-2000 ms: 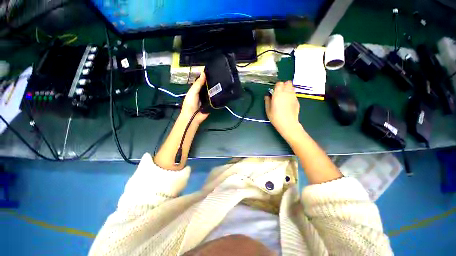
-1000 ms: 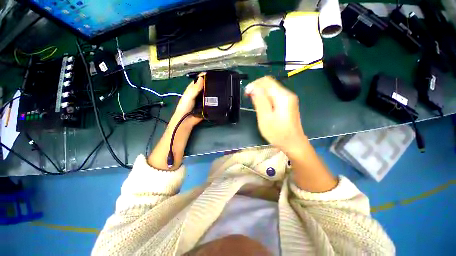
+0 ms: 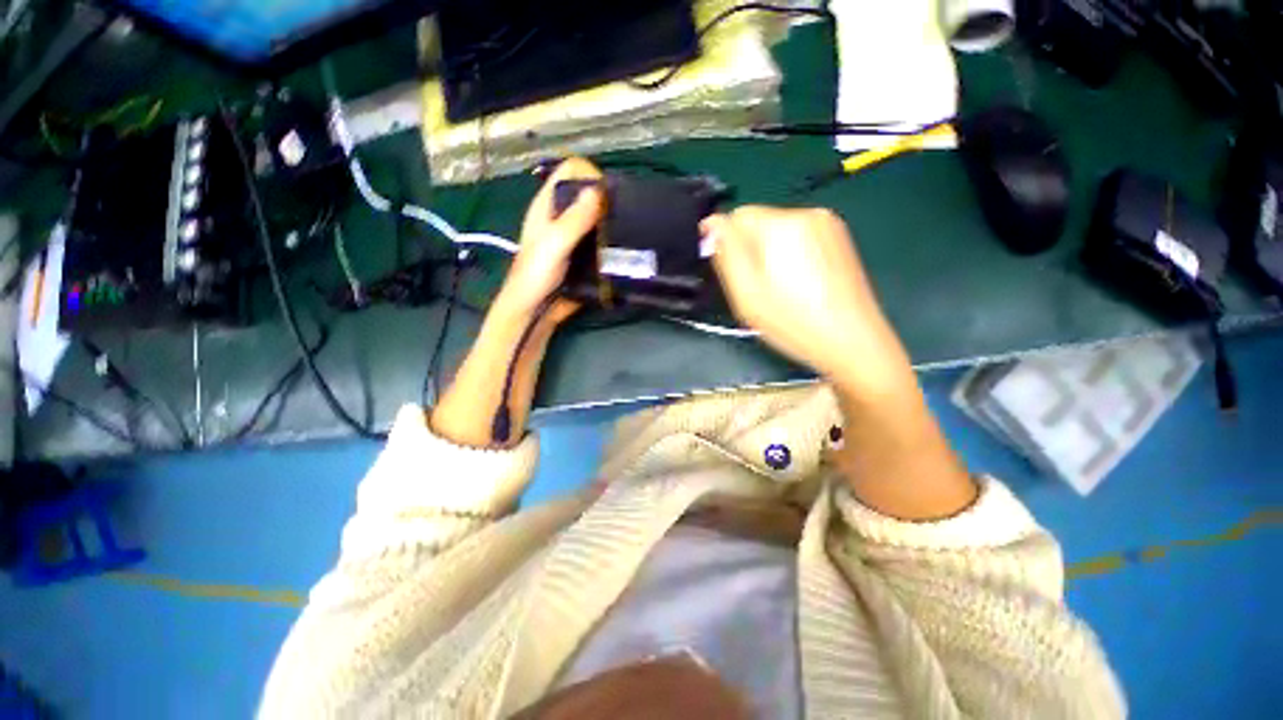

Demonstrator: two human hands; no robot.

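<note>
A black device with a white barcode label is held above the front part of the bench. My left hand grips its left side, thumb on top. A black pigtail cable hangs from it over my left wrist, its plug end near the sleeve. My right hand is at the device's right edge with its fingers curled; a small pale thing shows at the fingertips, too blurred to name. Whether my right fingers grip the device cannot be told. A white cable runs behind my left hand and shows again below the device.
A black box with silver knobs and loose black cables lie left. Behind are the monitor and its stand. To the right are white paper, a yellow stick, a mouse and black units. Foam trays are below the bench.
My right hand has moved from the bench beside the paper to the device's right edge. My left hand still holds the device, which has turned. The view has shifted.
</note>
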